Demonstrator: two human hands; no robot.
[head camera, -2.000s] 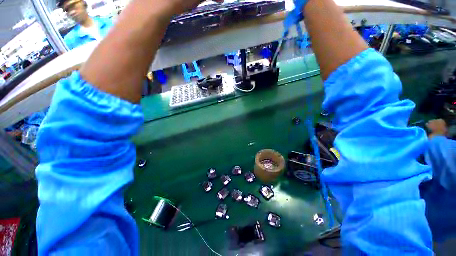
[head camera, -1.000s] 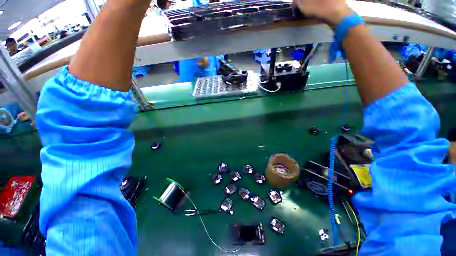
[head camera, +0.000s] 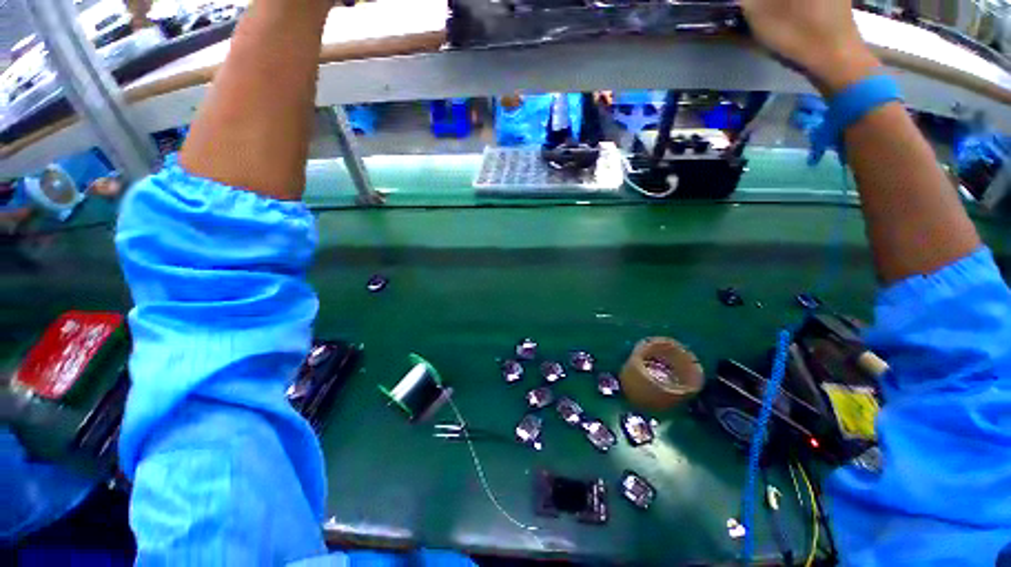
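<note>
My right hand (head camera: 807, 35), with a blue wristband, is at the top edge, its fingers on the right end of a black tray (head camera: 588, 22) on the overhead shelf; the fingertips are partly cut off. My left forearm reaches up, but its hand is beyond the top edge. Below, several open watch cases (head camera: 569, 411) lie in a cluster on the green mat. A black holding fixture (head camera: 551, 495) lies near the front edge. Tweezers (head camera: 448, 430) lie beside a solder wire spool (head camera: 416, 388) with green flanges.
The pale shelf rail (head camera: 577, 73) crosses above the bench. A brown tape roll (head camera: 662, 373) stands right of the cases, beside the soldering station (head camera: 848, 404) and a coiled blue cord (head camera: 765, 443). A white tray (head camera: 516, 169) stands at the back. A red object (head camera: 71, 352) is far left.
The view has turned, and the bench things sit further right and more level. My right hand stays at the black tray's right end. My left hand, partly visible at first, is out of view.
</note>
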